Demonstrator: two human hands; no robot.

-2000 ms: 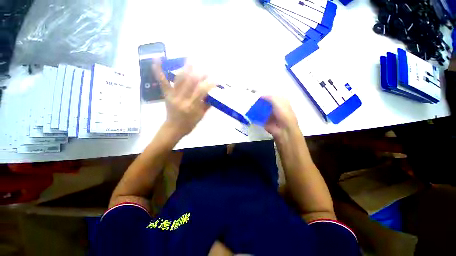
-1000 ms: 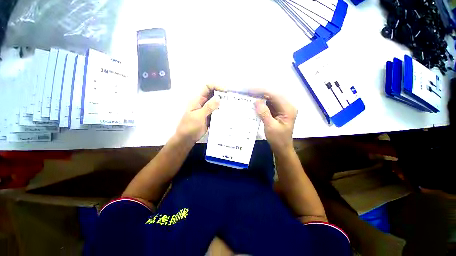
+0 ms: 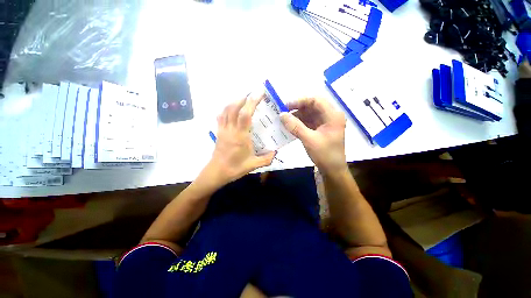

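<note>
A blue-and-white cable box point(image 3: 269, 127) is held between both my hands above the table's front edge. Its printed white back faces up and it is tilted. A blue side or flap shows at its upper right end, and a small blue bit shows beyond my left hand. My left hand point(image 3: 234, 139) spans the box's left side, thumb at the lower edge and fingers at the top. My right hand point(image 3: 319, 129) grips the right end, thumb on the blue part. My fingers hide parts of the box.
Overlapping closed boxes point(image 3: 125, 125) lie left, beside a smartphone point(image 3: 173, 88). A clear bag point(image 3: 73, 41) is upper left. An open box point(image 3: 372, 100) lies right, below fanned boxes point(image 3: 340, 22). More boxes point(image 3: 474, 90) and black cables point(image 3: 466, 29) are far right. Another person's hand point(image 3: 524, 68) shows at the right edge.
The box was first held cable picture up, then upright with its back showing. Now it is raised and turned at a slant, with my left hand spread across it.
</note>
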